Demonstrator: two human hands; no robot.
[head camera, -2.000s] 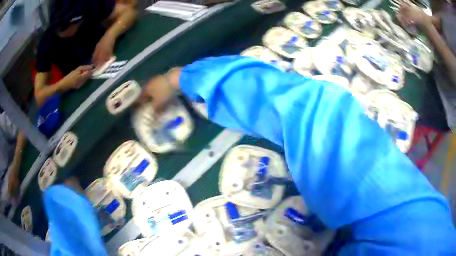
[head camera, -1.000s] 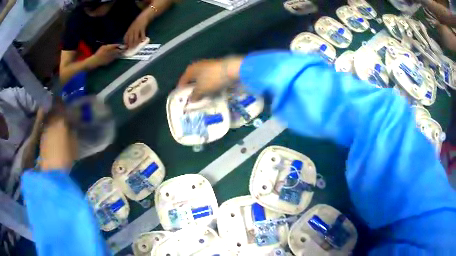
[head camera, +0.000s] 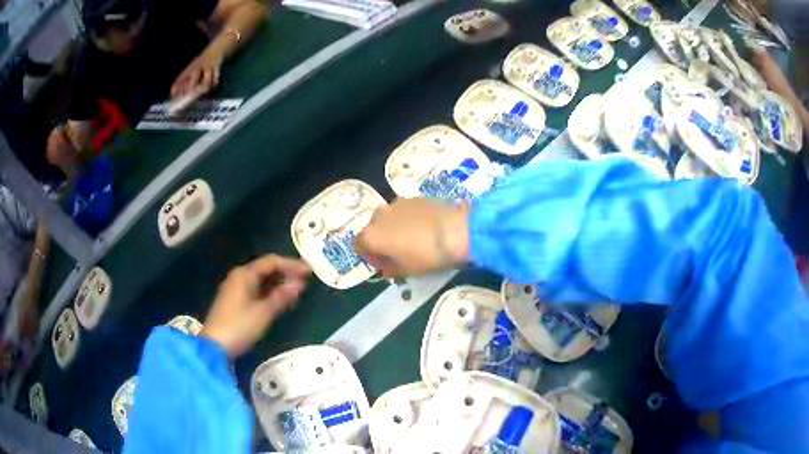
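A cream half shell (head camera: 318, 222) lies inside-up on the green surface in front of me, with a light-blue circuit board (head camera: 341, 252) in it. My right hand (head camera: 412, 238) is over the shell's right part, fingers curled and pointing down. It hides that part, and what its fingertips grip cannot be seen. My left hand (head camera: 257, 300) is just left of the shell's lower edge, with thumb and fingers slightly apart and nothing visible in them. Another shell (head camera: 435, 152) with a board and blue battery lies directly behind my right hand.
More open shells (head camera: 306, 381) overlap along the near side. A row and a pile of shells (head camera: 652, 115) lie at the upper right. A pale metal rail (head camera: 377, 321) crosses the surface. Finished-face covers (head camera: 186, 213) lie on the far belt. People work across the line, by a label strip (head camera: 191, 113).
My left hand has come in from the far left, where it was beside a blurred shell. My right hand has moved from the shell's top edge down onto its right part. The view has shifted.
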